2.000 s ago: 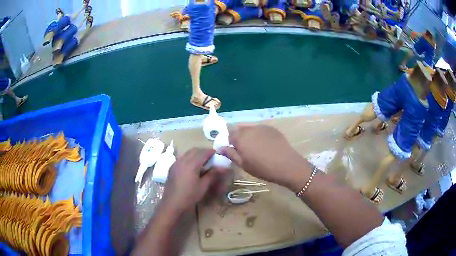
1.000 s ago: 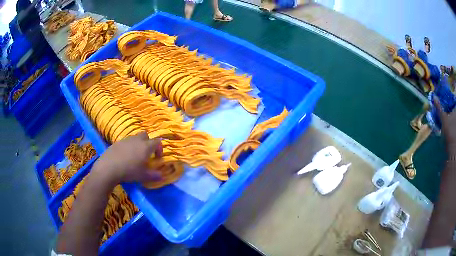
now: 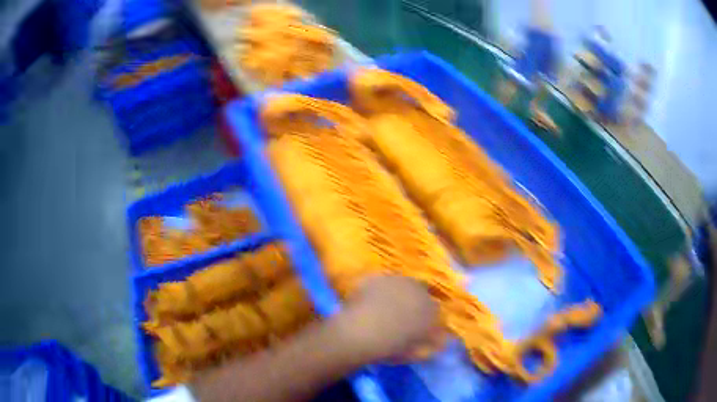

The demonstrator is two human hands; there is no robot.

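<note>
My left hand (image 3: 397, 318) is at the front end of a long row of orange waist sashes (image 3: 354, 208) in a large blue crate (image 3: 601, 228). It is blurred, and its fingers are hidden, so I cannot tell what it holds. A second row of sashes (image 3: 440, 180) lies beside it. One loose sash (image 3: 538, 359) lies at the crate's near right corner on a white liner (image 3: 507, 290). My right hand is not clearly in view; only a blurred dark strip shows at the right edge.
More blue crates with orange sashes (image 3: 228, 306) stand lower at the left. A pile of orange sashes (image 3: 287, 47) lies on the bench behind the crate. The green belt (image 3: 586, 157) runs past the crate, with blurred figure parts (image 3: 605, 78) on its far ledge.
The view has swung left from the glue bottles to the crate. My left hand has left the bottles and reached into the crate. The glue bottles and dish have gone out of view.
</note>
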